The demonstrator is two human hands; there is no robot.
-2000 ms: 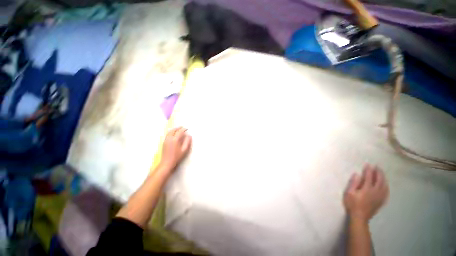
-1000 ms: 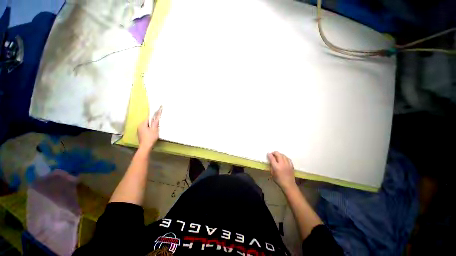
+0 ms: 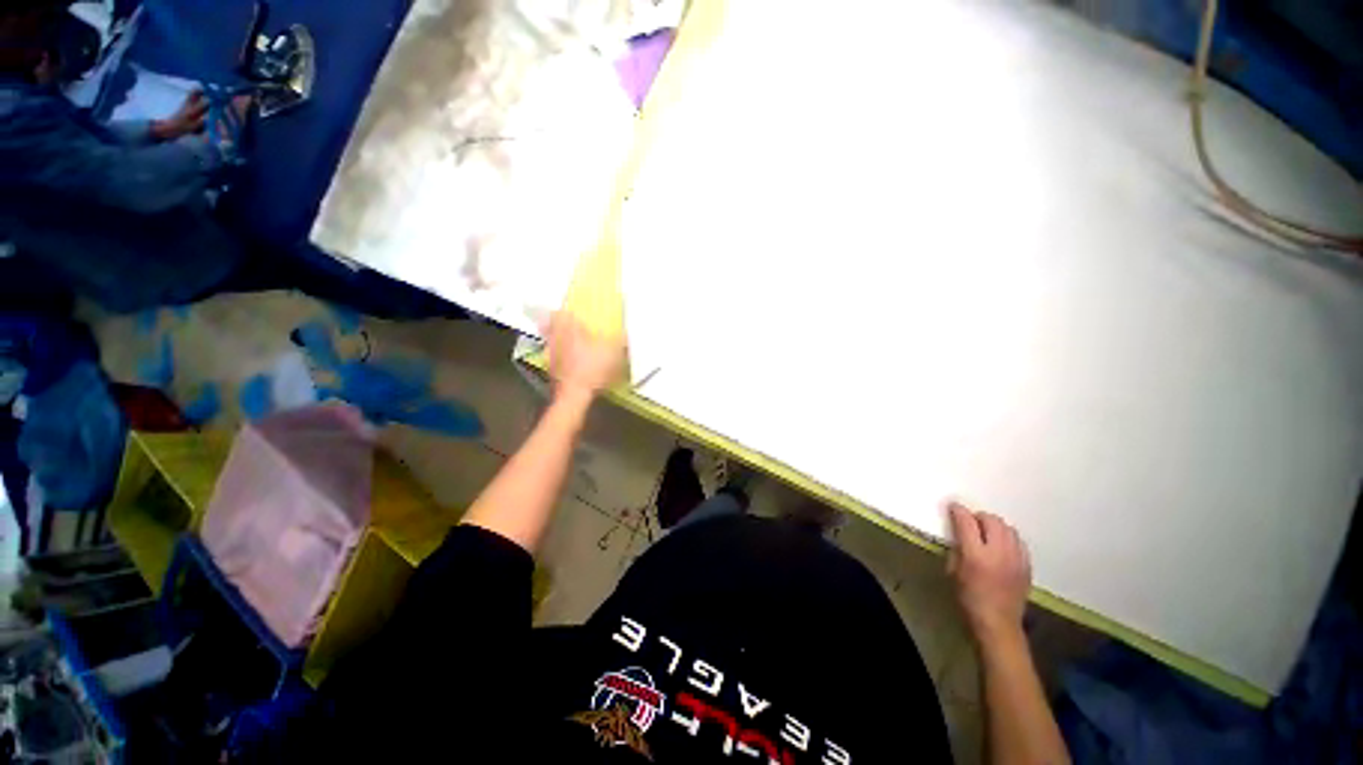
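Note:
A large white fabric panel [image 3: 927,269] lies flat over most of the pressing table. The yellow table cover [image 3: 598,284] shows along its left and near edges. My left hand [image 3: 586,356] is at the table's near left corner, on the yellow cover beside the panel's corner; it is blurred, and I cannot tell if its fingers grip anything. My right hand [image 3: 988,556] is at the near edge, fingers curled on the edge of the panel; a grip is not clear. The hose [image 3: 1218,177] lies over the panel at the upper right. The table's iron is not in view.
A stained cover cloth [image 3: 449,165] lies on the adjoining table, with a purple scrap [image 3: 643,66] at its edge. Another person's hand [image 3: 183,115] is near an iron [image 3: 281,67] at the upper left. A yellow crate [image 3: 157,486] and pink cloth [image 3: 292,508] are at lower left.
The view has turned, so the table sits further right and the other person shows. My left hand has moved from the panel's left edge to the near left corner. My right hand stays at the near edge.

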